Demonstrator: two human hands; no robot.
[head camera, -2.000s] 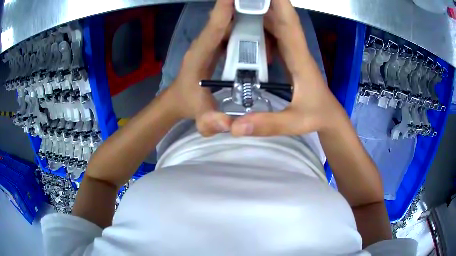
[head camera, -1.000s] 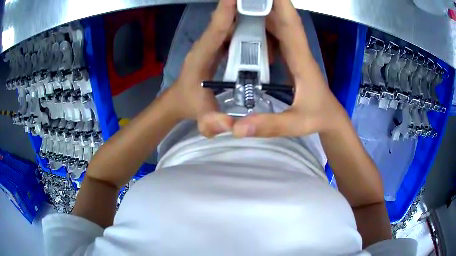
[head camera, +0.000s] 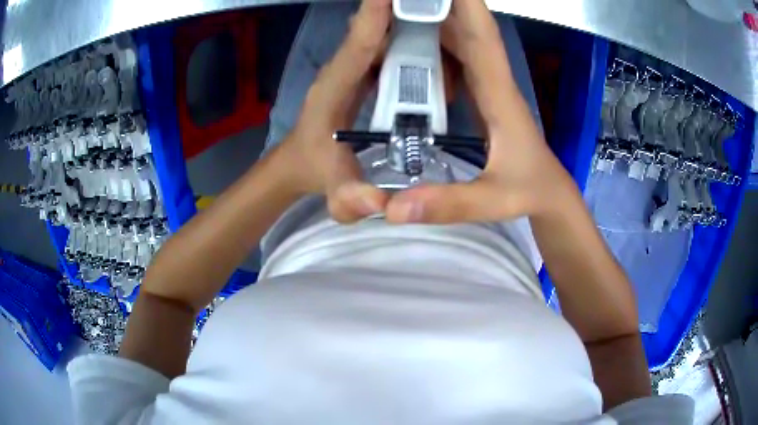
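Note:
A silver-white lever body (head camera: 405, 83) stands upright in the picture over my lap, its top end overlapping the bench edge. A black cross pin (head camera: 363, 137) sticks out on both sides of it. A small coil spring (head camera: 412, 155) sits at the pin's middle, with a wire bail (head camera: 386, 176) around it at the lower end. My left hand (head camera: 331, 141) holds the lever from the left, and my right hand (head camera: 509, 158) from the right. Both thumb tips meet at the bail's lower edge. My other fingertips are hidden behind the lever or cut off by the top edge.
A steel bench edge (head camera: 274, 7) curves along the top. A blue bin (head camera: 166, 149) at left holds rows of finished levers (head camera: 100, 153). Another blue bin (head camera: 582, 116) at right holds overlapping rows on a pale liner sheet (head camera: 640, 249). A red crate (head camera: 218, 137) is beneath the bench.
The lever and both hands shifted very slightly down and then back up. The grip is the same.

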